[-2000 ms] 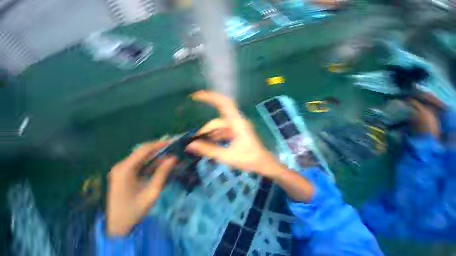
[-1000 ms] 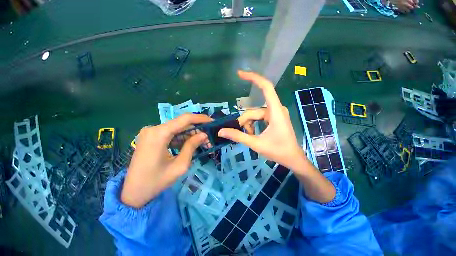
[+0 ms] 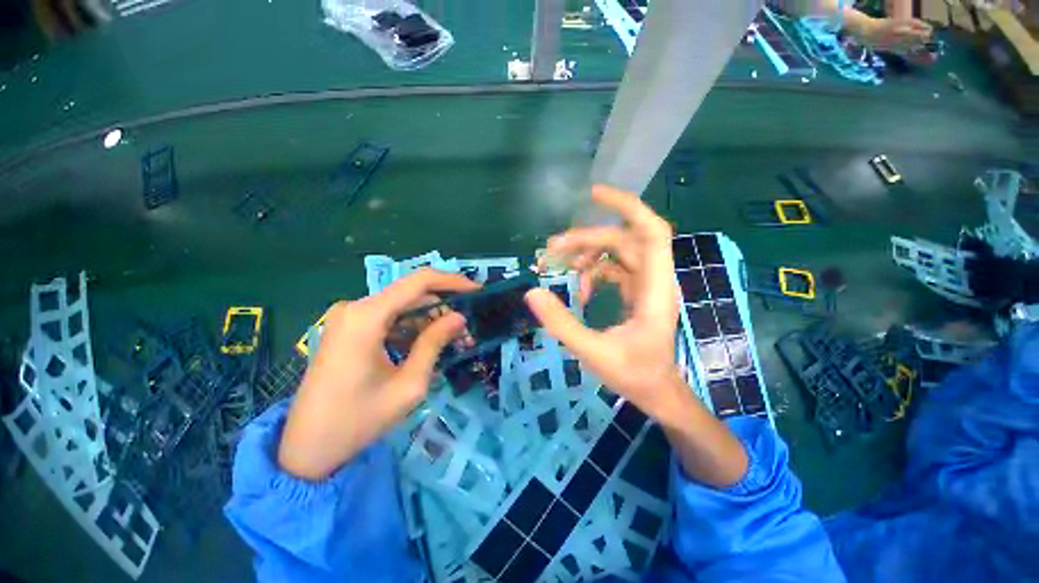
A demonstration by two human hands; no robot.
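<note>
My left hand (image 3: 370, 370) grips a dark plastic frame (image 3: 490, 310) by its left end, above the heaped sheets. A solid black rectangle lies in the frame's right part. My right hand (image 3: 621, 308) is at the frame's right end, its thumb tip at the edge and its other fingers raised and curled. I cannot tell if a small piece is between those fingers. Pale blue empty liners (image 3: 456, 444) are heaped below, with a sticker sheet of black rectangles (image 3: 530, 512) on top. Another sticker sheet (image 3: 716, 325) lies right of my right wrist.
Dark frames are piled at left (image 3: 171, 399) and right (image 3: 837, 370). Yellow-edged frames (image 3: 796, 282) lie loose. A pale post (image 3: 672, 103) crosses the bench. A plastic bag (image 3: 393, 32) lies on the far side. Another person's blue sleeve (image 3: 968, 456) is at right.
My right hand's fingers have drawn in and curled, and its forefinger is lower. My left hand still holds the frame. The loose frames on the bench have shifted left in view.
</note>
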